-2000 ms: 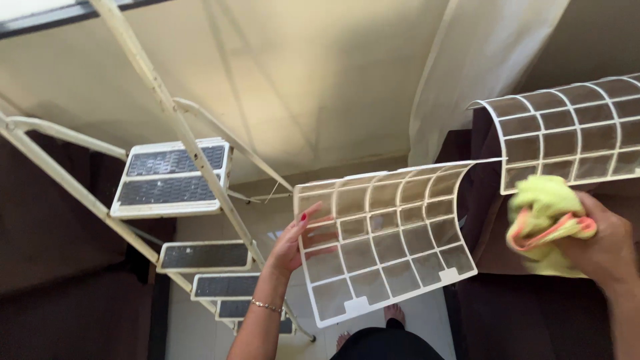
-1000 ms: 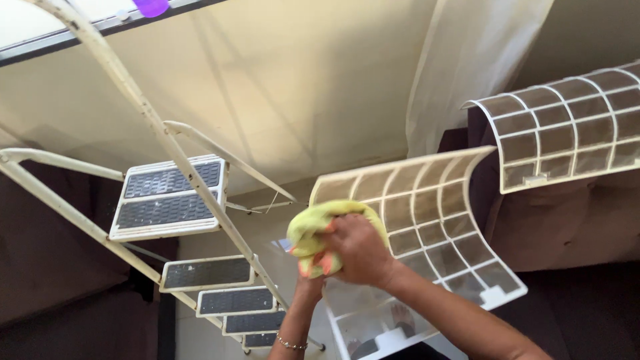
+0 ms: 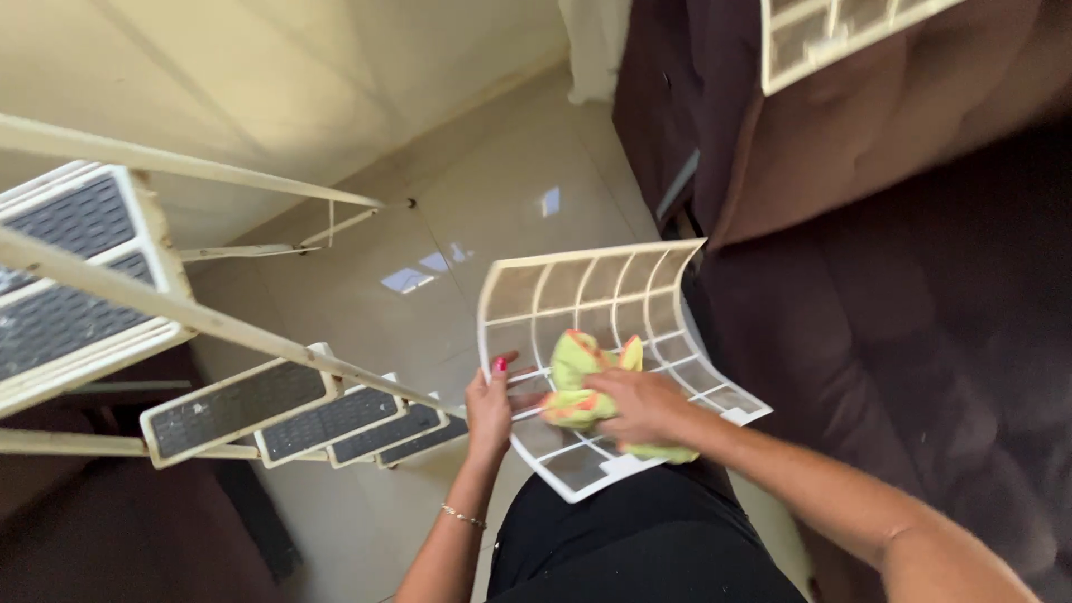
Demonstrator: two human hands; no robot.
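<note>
A curved mesh air-conditioner filter with a white plastic grid frame (image 3: 586, 251) is held tilted above my lap. My left hand (image 3: 494, 402) grips its left edge, thumb on the near face and fingers behind the mesh. My right hand (image 3: 641, 406) holds a crumpled yellow-green cloth with orange edging (image 3: 576, 364) against the inner side of the curve, near the middle. Part of the cloth hangs by the filter's lower edge. A second filter of the same kind (image 3: 825, 50) rests on the brown sofa at the upper right.
A white metal stepladder (image 3: 193, 314) with dark ribbed treads stands at the left. The brown sofa (image 3: 846, 184) fills the right side. Between them lies a glossy tiled floor (image 3: 469, 193), with a pale wall (image 3: 293, 75) beyond.
My right hand with the cloth has moved from beside the second filter onto the held filter. The view has tilted down and shows more floor. My left hand still holds the filter's left side.
</note>
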